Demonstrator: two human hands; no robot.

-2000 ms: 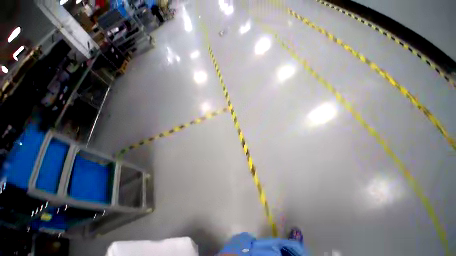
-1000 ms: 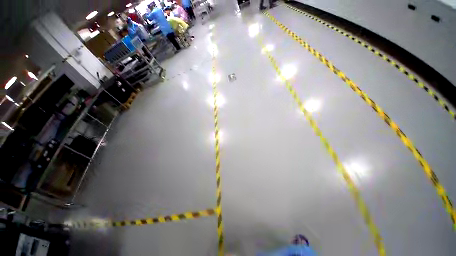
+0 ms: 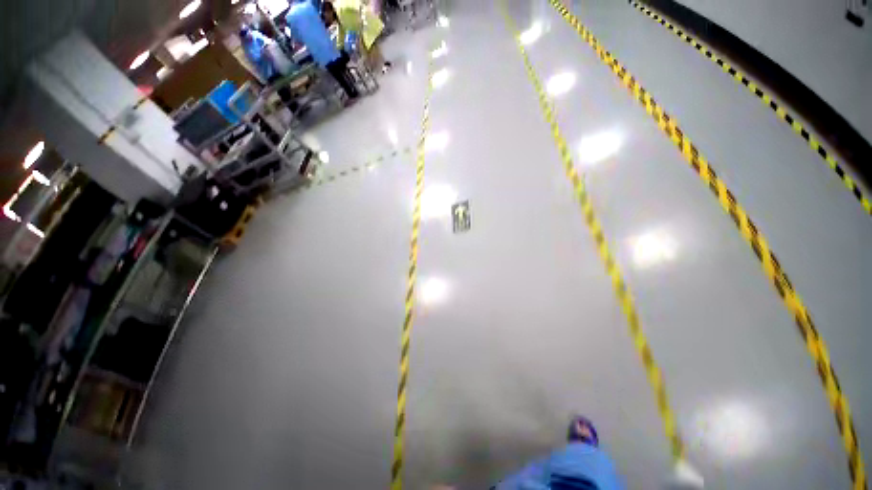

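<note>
No hand shows clearly. A small blurred white patch (image 3: 686, 472) at the bottom edge, right of my body, may be part of my gloved right hand; what it holds, if anything, cannot be told. My left hand is not in view. My blue clothing (image 3: 574, 469) and one dark shoe (image 3: 581, 431) show at the bottom. Nearest in front of me is the glossy grey floor (image 3: 507, 325), with yellow-black tape lines running away from me. A small dark floor sign with a pale mark (image 3: 461, 216) lies right of the middle tape line (image 3: 411, 278).
Dark shelving (image 3: 143, 325) stands along the left. Beyond it are a white pillar (image 3: 115, 115), an orange-yellow base (image 3: 243, 222) and a metal cart with blue on it (image 3: 229, 100). People in blue (image 3: 311, 31) and yellow-green (image 3: 359, 24) stand at far upper left. A pale wall (image 3: 803, 48) runs along the right.
The floor sign, far cart and people appear nearer and lower in view. The blue cart and large white object at lower left two seconds ago are out of view. The white patch shows at lower right.
</note>
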